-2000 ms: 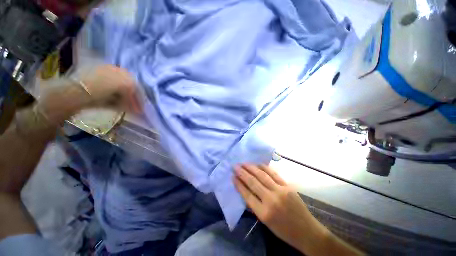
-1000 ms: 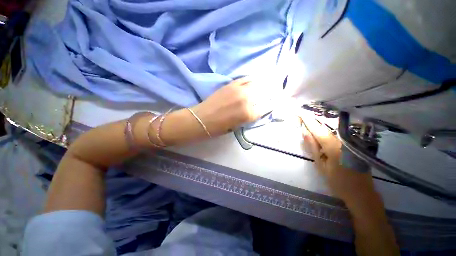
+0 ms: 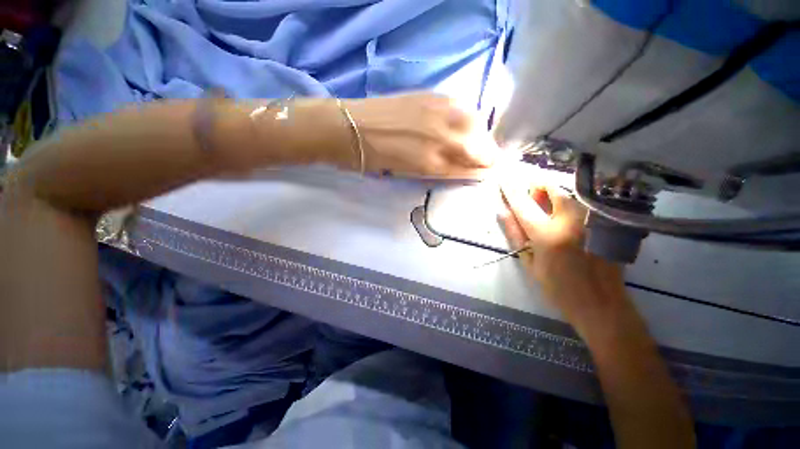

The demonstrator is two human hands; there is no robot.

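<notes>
The light-blue garment [image 3: 289,53] lies in loose folds behind my left forearm and runs to the needle area. My left hand [image 3: 421,136] is at the cloth's near edge, left of the needle area, blurred, its fingertips lost in glare. My right hand [image 3: 553,232] is just in front of the needle area, thumb and fingers bent close together. A thin metal point, apparently an awl [image 3: 502,257], sticks out left from its palm; the handle is hidden. The sewing machine's white head [image 3: 561,79] with a blue stripe is above right. Glare hides needle and foot.
A ruler strip [image 3: 377,302] runs along the table's front edge. A grey tube [image 3: 684,217] curves in front of a dark attachment [image 3: 614,241] beside my right hand. Darker blue cloth [image 3: 210,351] hangs below the table. A cover plate outline [image 3: 427,226] shows on the machine bed.
The garment has moved from the front edge back beside the needle. My left hand has come across to the needle area and lately shifted slightly up. My right hand has moved up beside the needle area.
</notes>
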